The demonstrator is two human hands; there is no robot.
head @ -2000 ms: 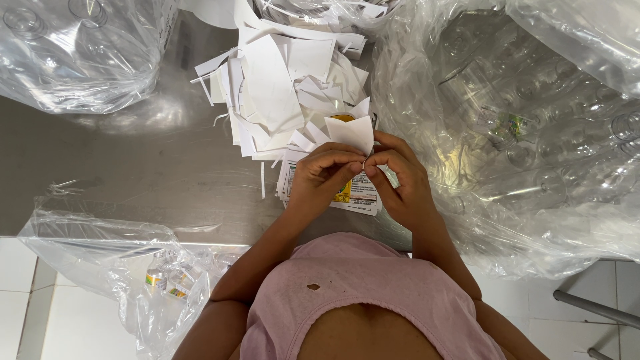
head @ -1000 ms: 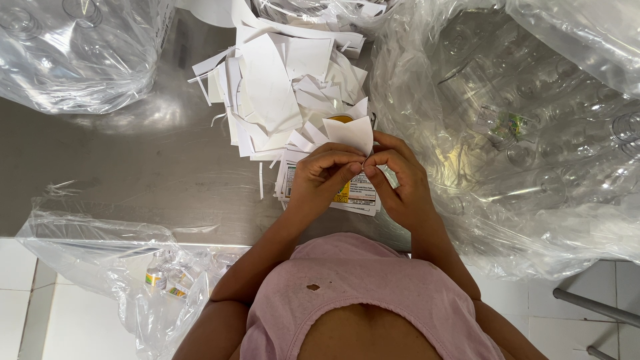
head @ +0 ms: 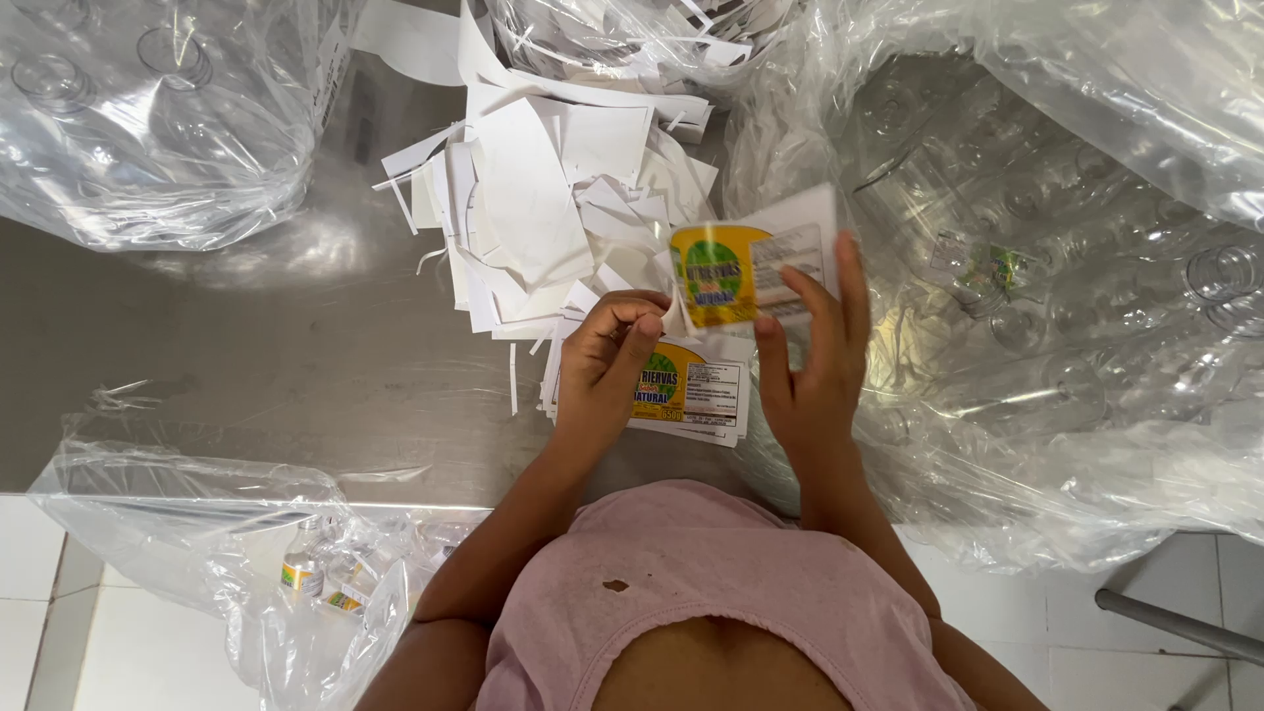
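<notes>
My right hand [head: 815, 341] holds a printed yellow, green and white adhesive label [head: 726, 276] up by its right side, slightly blurred. The thumb and fingers of my left hand [head: 612, 360] pinch a strip of white paper [head: 674, 314] at the label's left edge. Below, partly under my left hand, lies a stack of the same labels [head: 706, 400] on the metal table. Beyond the hands a loose heap of white backing paper and strips [head: 528, 197] spreads over the table.
Clear plastic bags of transparent bottles lie at the upper left [head: 178, 128] and along the right [head: 1066, 257]. An open plastic bag [head: 237, 523] with labelled bottles [head: 302, 563] hangs at the near left edge of the metal table [head: 267, 365]. Another bag of paper scraps [head: 632, 39] stands at the back.
Both hands were together at the label with its white side showing. Now my right hand has moved away to the right, and the label's printed face shows between the hands.
</notes>
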